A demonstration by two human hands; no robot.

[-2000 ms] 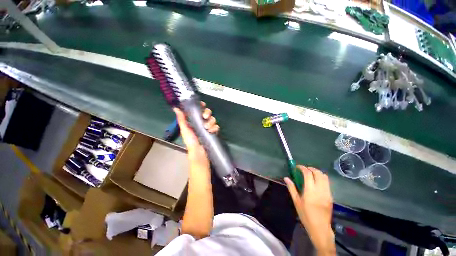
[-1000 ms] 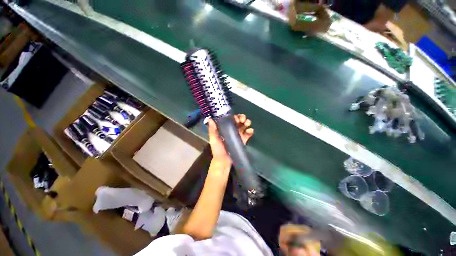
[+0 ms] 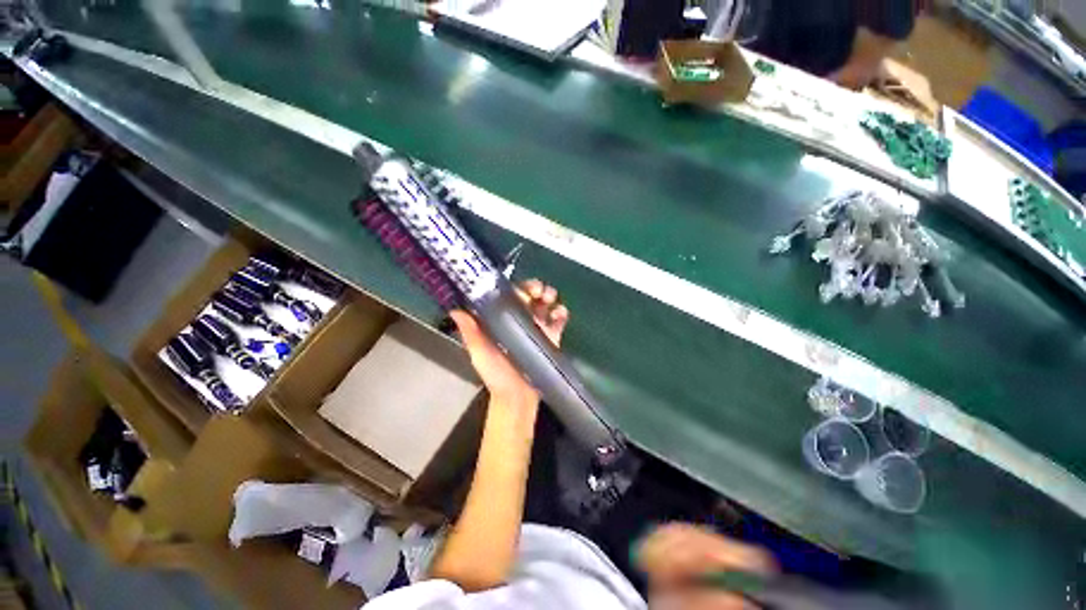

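The hot air brush [image 3: 542,363] lies diagonally in my left hand [image 3: 512,346], its bristled barrel pointing up and left. My left fingers wrap around the grey handle just below the barrel. My right hand [image 3: 703,562] is at the bottom edge, strongly blurred, closed around the green grip of the mallet [image 3: 744,582]. The mallet smears into a dark green blur to the right, so its head cannot be made out. It is apart from the brush.
Clear screw cups [image 3: 837,447] stand on the green surface at right. A pile of whitish wired pieces [image 3: 875,256] lies behind them. At left are a carton of unfinished brushes [image 3: 244,334] and a carton with a cardboard sheet [image 3: 403,399]. A person's arm shows at the top right.
My right hand and the mallet have swung down from over the bench to the bottom edge. The brush stays in my left hand, its barrel now leaning further left. The view has shifted.
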